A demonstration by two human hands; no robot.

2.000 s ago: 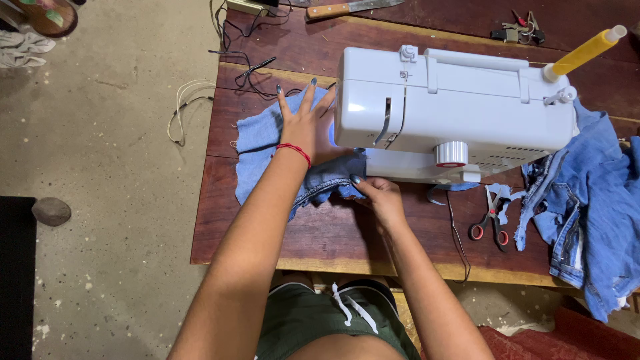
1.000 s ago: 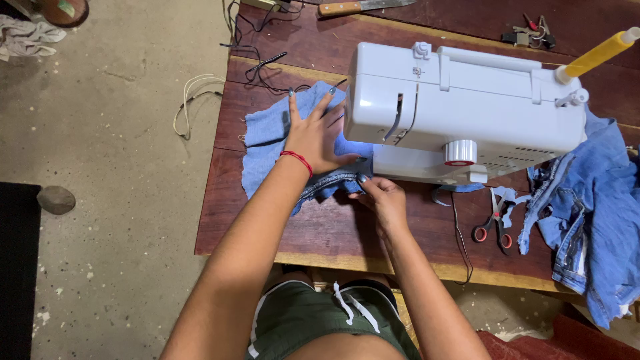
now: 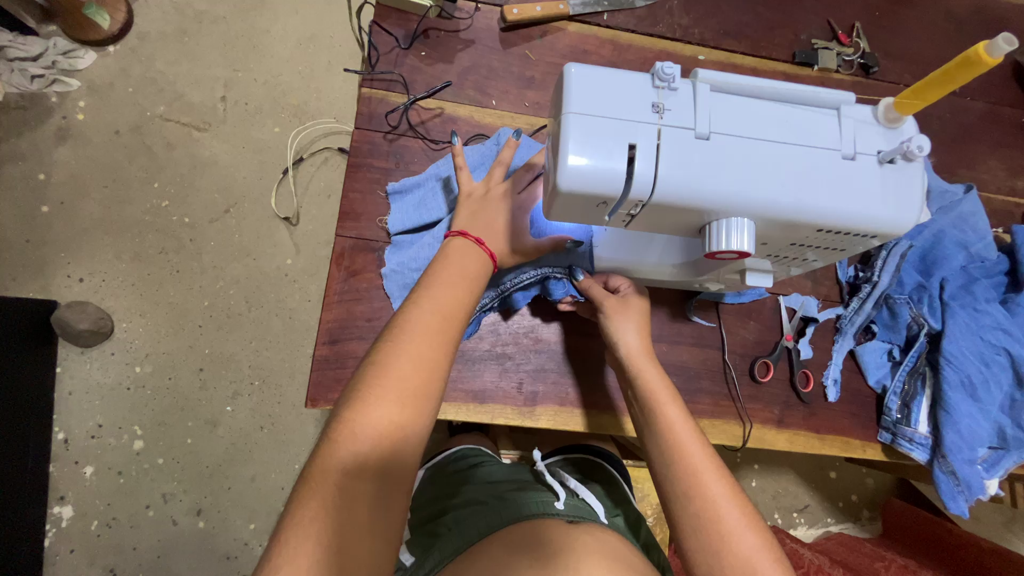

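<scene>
A white sewing machine [image 3: 736, 152] stands on the dark wooden table, its lamp lit over a piece of blue denim [image 3: 420, 200]. Spread flat on the denim, left of the machine head, is my left hand [image 3: 496, 208], fingers apart and thumb toward the machine. My right hand [image 3: 616, 308] pinches the thick seamed edge [image 3: 528, 280] of the denim between thumb and fingers, just in front of the machine bed. The needle and presser foot are hidden by the machine head.
Scissors [image 3: 788, 348] lie right of my right hand beside denim scraps [image 3: 806, 316]. A heap of cut denim [image 3: 952, 320] hangs over the table's front edge. Behind are a knife [image 3: 552, 11], keys [image 3: 844, 54] and black cables [image 3: 412, 100]. A yellow thread spool [image 3: 948, 80] tops the machine.
My left thumb, hidden at first, now shows stretched toward the machine over the denim. My right hand still pinches the seamed edge.
</scene>
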